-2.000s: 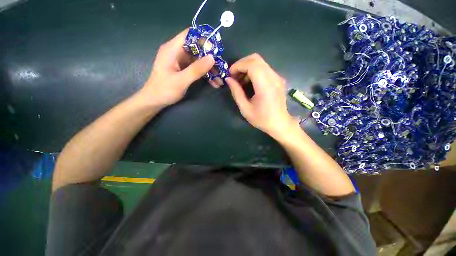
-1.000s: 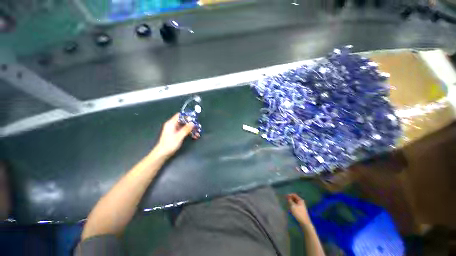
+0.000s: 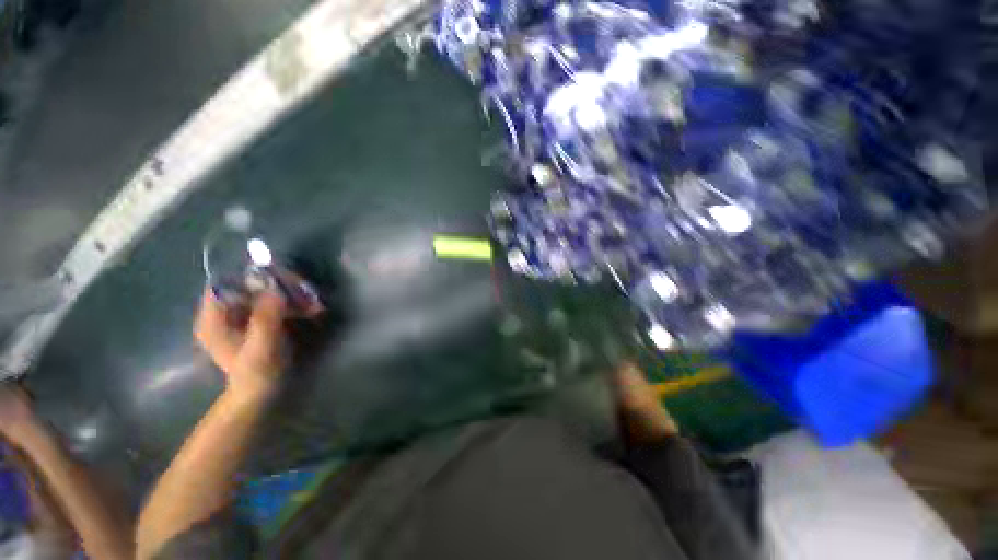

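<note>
My left hand (image 3: 243,341) is over the dark green bench surface at the left and grips a small circuit board assembly (image 3: 293,291). Its wires loop up, with a white disc (image 3: 258,252) and a second pale, blurred disc above. My fingers hide part of the boards. My right hand (image 3: 637,403) is low, at the bench's front edge. It is small and blurred, so its fingers and anything in them cannot be made out.
A large blue-and-white pile of boards (image 3: 657,186) fills the upper right. A yellow-green piece (image 3: 463,248) lies left of it. A pale metal rail (image 3: 197,148) runs behind the bench. A blue plastic stool or basket (image 3: 865,372) is lower right. Another person's arm (image 3: 66,476) shows at lower left.
My right hand has left the boards and dropped to the bench's front edge. My left hand still holds them. The view has turned and moved nearer the pile; another person's arm now shows.
</note>
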